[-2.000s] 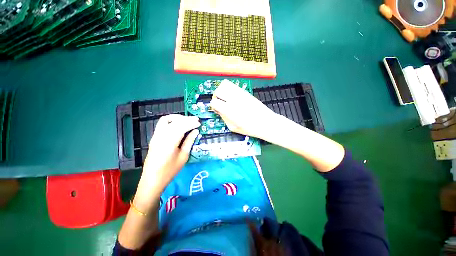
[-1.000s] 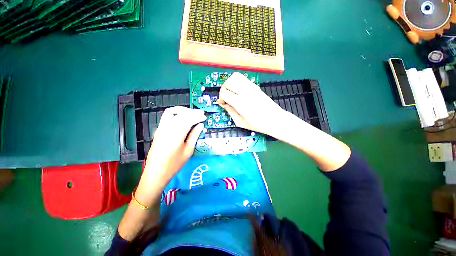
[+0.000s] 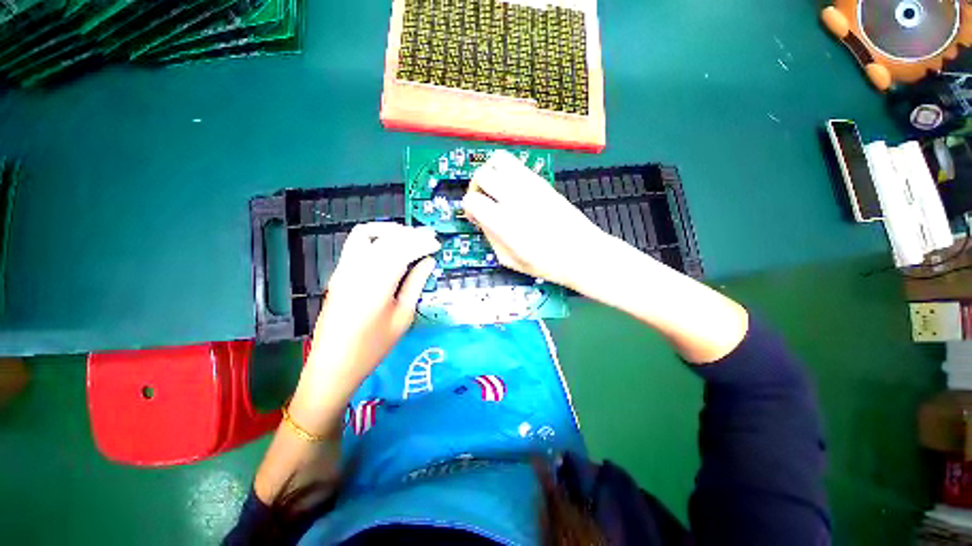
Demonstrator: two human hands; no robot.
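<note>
A green PCB panel (image 3: 488, 306) with dark cut-out slots and small white parts lies across a black slotted rack (image 3: 629, 203) in front of me. My right hand (image 3: 522, 219) is over the panel's upper middle, fingers bent down at the board; its fingertips and anything between them are hidden. My left hand (image 3: 375, 279) is at the panel's left edge, thumb and fingertips together near the board; whether they pinch a part or the edge cannot be told. A component sheet (image 3: 496, 53) of tiny yellow-and-black pieces lies on a pale base with a pink-orange edge behind the panel.
Stacked green PCB panels (image 3: 160, 32) are at the far left. A phone (image 3: 853, 171), white papers (image 3: 912, 203) and an orange fan-like object (image 3: 906, 27) are at the right. A red stool (image 3: 171, 400) stands below left. A blue apron (image 3: 458, 395) hangs below the panel's near edge.
The view has shifted, so the component sheet and stacked panels sit higher in the picture. Both hands stay at the same parts of the panel, with only slight finger movement.
</note>
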